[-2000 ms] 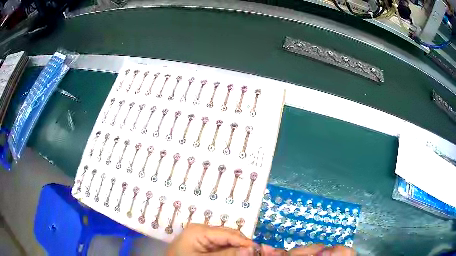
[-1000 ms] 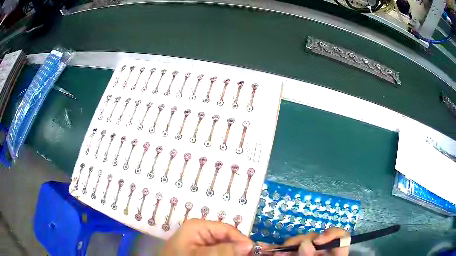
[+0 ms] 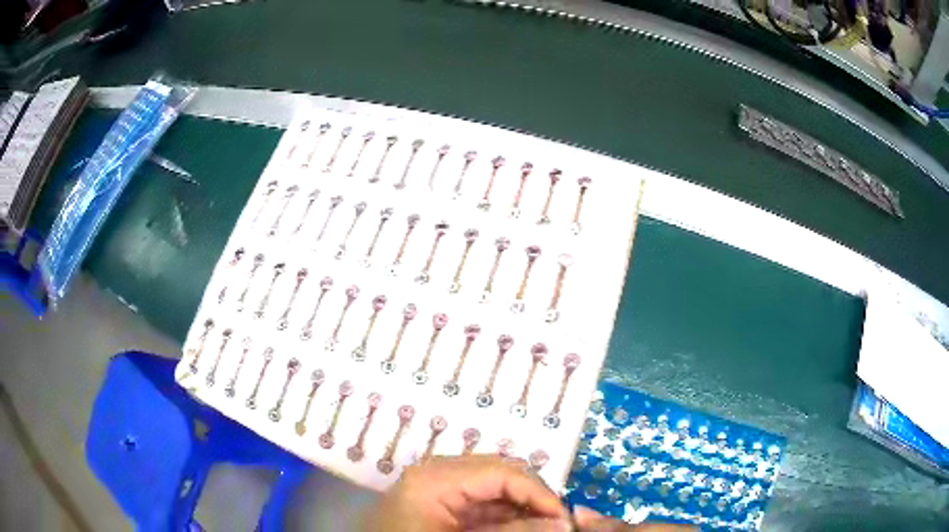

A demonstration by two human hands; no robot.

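Observation:
A white carrier board (image 3: 416,301) holds four rows of small strip parts with round heads. My left hand (image 3: 468,497) is at the bottom edge, over the board's lower right corner, fingers pinched together at a small dark part that is too hidden to make out clearly. My right hand (image 3: 630,526) is mostly cut off by the bottom edge; only a strip of fingers shows, touching near the left fingertips. What it holds cannot be seen. A blue carrier sheet (image 3: 682,457) dotted with silvery discs lies right of the board, partly behind the hands.
A bagged blue pack (image 3: 109,187) and stacked boards (image 3: 40,151) lie at the left. A clear parts tray (image 3: 820,161) is on the belt. White paper (image 3: 903,353) covers another blue pack at the right. A blue stool (image 3: 146,442) stands below left.
The black tweezers seen in my right hand a second ago no longer show, and that hand has dropped lower. The view has shifted, and the belt tray has moved right.

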